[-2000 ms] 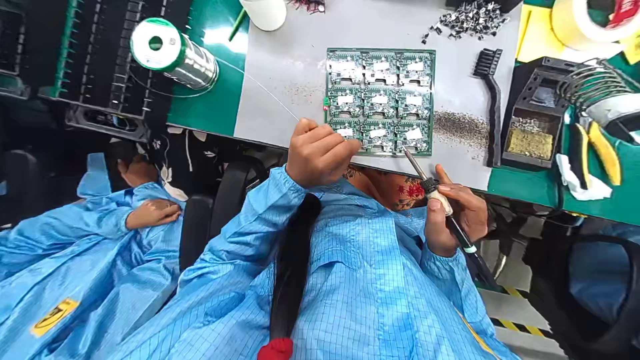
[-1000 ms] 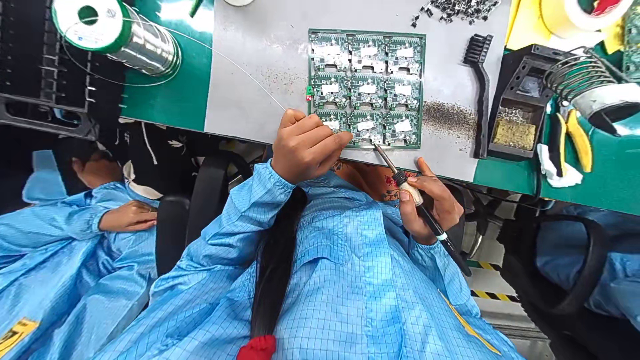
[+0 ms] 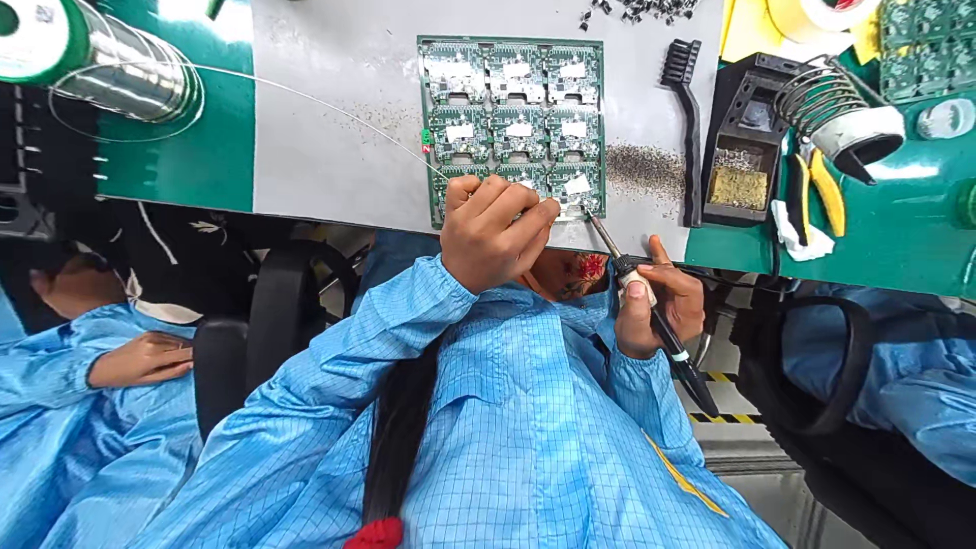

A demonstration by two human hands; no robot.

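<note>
A green panel of several joined circuit boards (image 3: pixel 516 122) lies on the grey mat. My left hand (image 3: pixel 496 229) is over its lower edge and pinches solder wire (image 3: pixel 328 107), which runs back to a large spool (image 3: pixel 130 61) at the upper left. My right hand (image 3: pixel 659 301) holds a soldering iron (image 3: pixel 633 282) by its handle. The iron's tip is at the lower right board of the panel, just right of my left fingertips; whether tip and wire touch cannot be told.
Right of the panel lie dark small bits (image 3: pixel 648 171), a black brush (image 3: pixel 688 122), an iron stand with yellow sponge (image 3: pixel 738 188), its coil holder (image 3: pixel 854 130) and yellow-handled pliers (image 3: pixel 827 191). Black clippings (image 3: pixel 648 9) lie above. A co-worker's hand (image 3: pixel 145 358) rests at the left.
The soldering iron's tip was at the bottom middle board one second ago and is now at the bottom right one. My left hand has shifted right along the panel's lower edge.
</note>
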